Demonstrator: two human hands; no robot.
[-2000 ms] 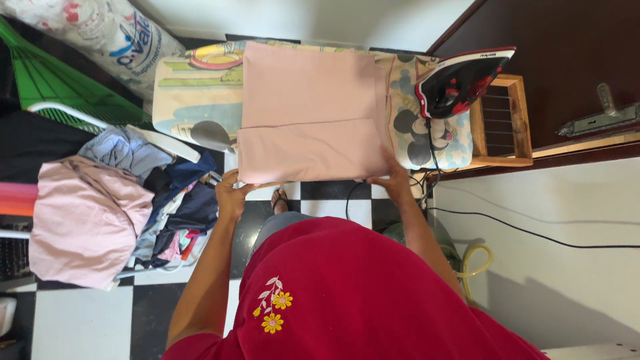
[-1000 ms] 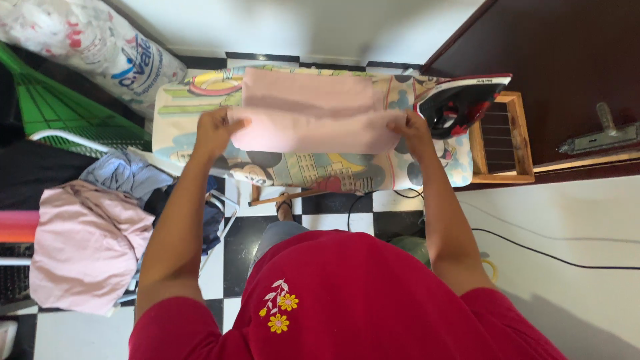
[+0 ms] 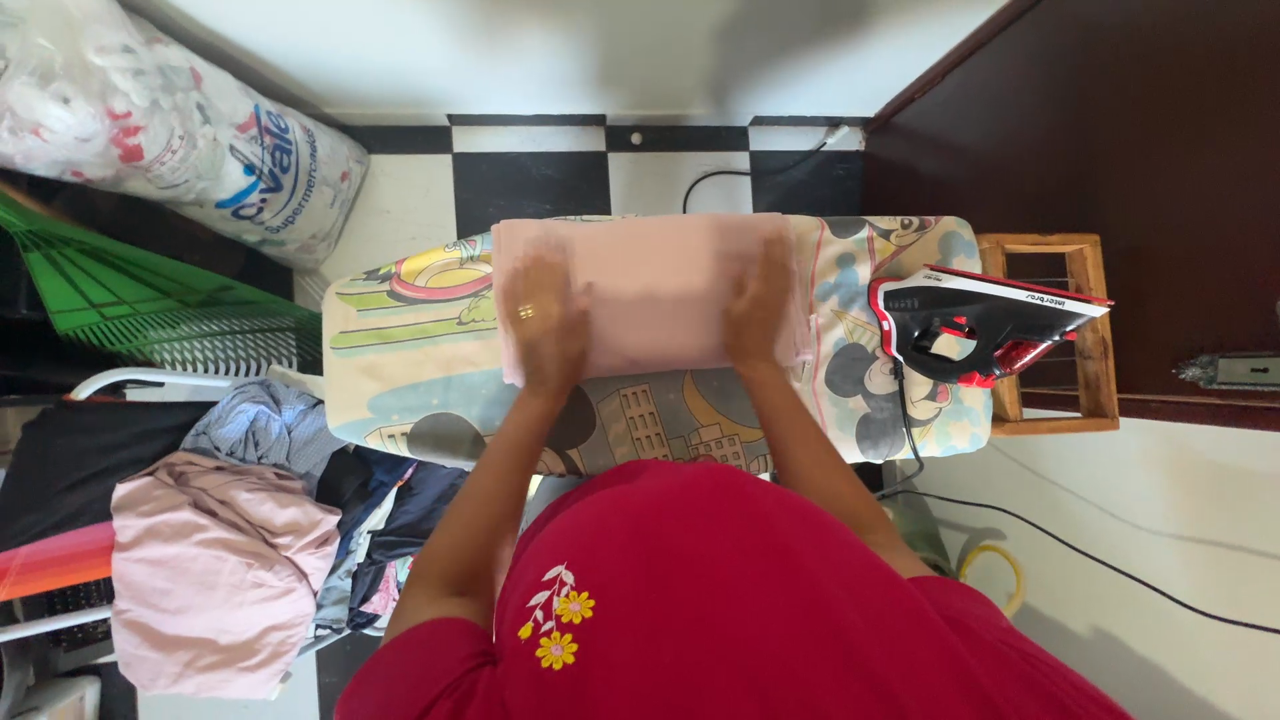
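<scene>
A folded pink cloth lies as a rectangle on an ironing board with a cartoon-print cover. Flat on the cloth's left part rests my left hand, blurred, with a ring on one finger. My right hand, also blurred, lies on the cloth's right part. Neither hand appears to grip the fabric. To the right of the cloth, a black, white and red clothes iron lies across the board's end and the wooden frame, its cord running down over the board's near edge.
A wooden frame extends from the board's right end, near a dark door. At left are a heap of clothes with a pink garment, a green hammock-like net and a large stuffed plastic bag. A black cord trails at lower right.
The pink cloth has been folded over into a smaller rectangle. Both hands held its near edge and lifted it away from me; now they lie flat on top. The iron stays at the right.
</scene>
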